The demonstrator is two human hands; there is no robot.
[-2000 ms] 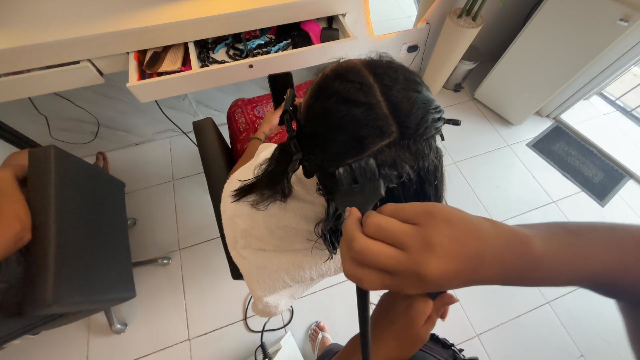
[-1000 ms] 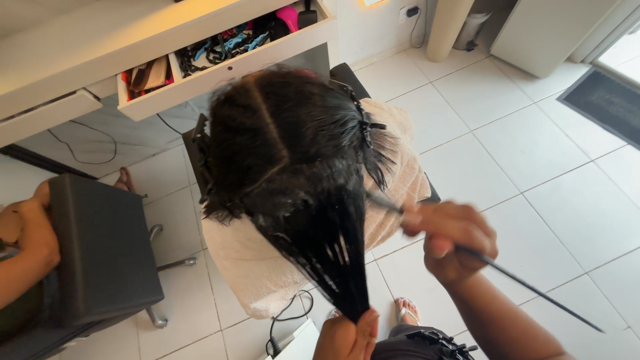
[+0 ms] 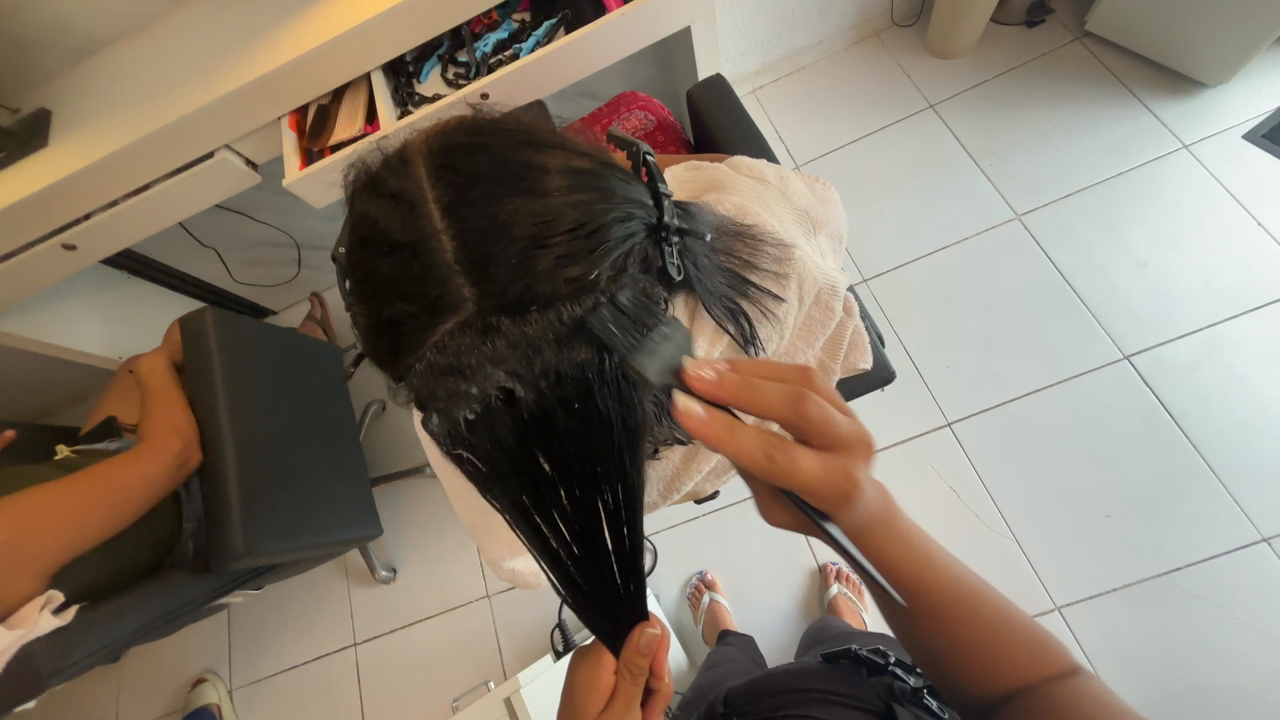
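My left hand (image 3: 618, 672) pinches the lower end of a wet, stretched section of dark hair (image 3: 560, 480) at the bottom of the view. Between the fingers of my right hand (image 3: 775, 430) is a dark tint brush (image 3: 662, 350) with a long thin handle; its bristles lie against the hair below a black hair clip (image 3: 660, 205). That clip gathers another section at the right side of the seated person's head (image 3: 480, 230). A parting runs along the crown, and another clip shows partly at the left edge. A light towel (image 3: 780, 230) covers the person's shoulders.
An open drawer (image 3: 500, 85) holds clips and brushes behind the head. Another person's arm (image 3: 110, 490) rests by a black chair (image 3: 280, 440) at left. Part of a white cart (image 3: 530, 690) stands low by my left hand. My sandaled feet are on the tiled floor (image 3: 1060, 390).
One second ago the brush was off to the right of the hair, its handle pointing lower right; now its bristles touch the hair. My left hand still holds the stretched section. The view has shifted closer.
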